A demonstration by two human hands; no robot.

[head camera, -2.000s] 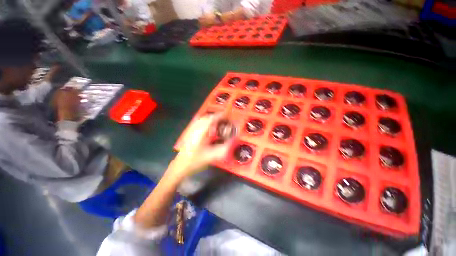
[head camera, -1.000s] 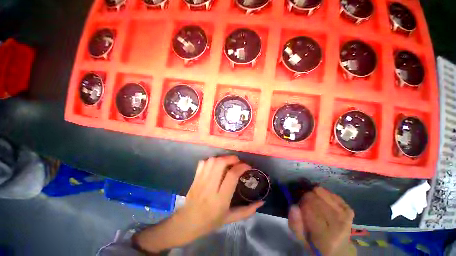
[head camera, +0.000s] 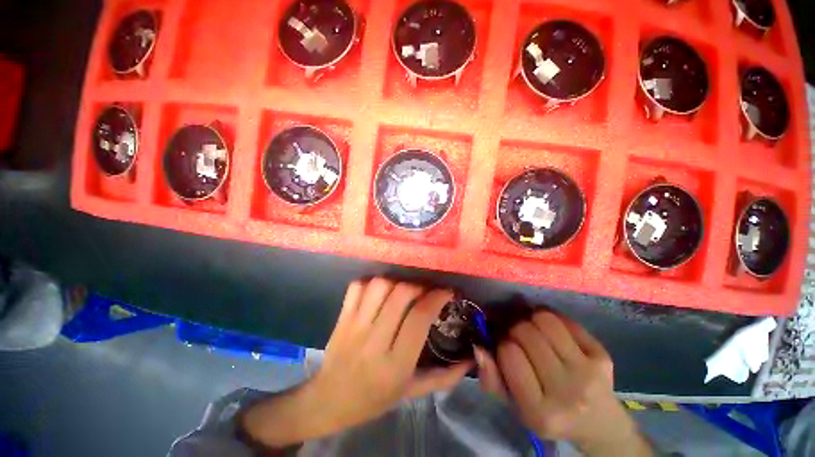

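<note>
My left hand (head camera: 380, 344) holds a round electronic unit (head camera: 449, 328) by its left side at the near edge of the bench. The unit shows a dark face with pale parts and a thin shiny rim. My right hand (head camera: 554, 375) holds a slim blue tool (head camera: 482, 327) like a pencil. The tool's front end lies over the right part of the unit; whether it touches cannot be told. My fingers hide part of the tool and part of the unit's rim.
A red foam tray (head camera: 357, 239) lies just beyond my hands, with similar round units in its pockets and one empty pocket at upper left. A crumpled white tissue (head camera: 740, 351) lies at the right bench edge. Blue bins (head camera: 237, 342) show below the bench edge. A grey sleeve shows at far left.
The unit came from the tray area to the near edge in my left hand. My right hand came into view, then moved the blue tool left, over the unit. The view shifted closer to the tray.
</note>
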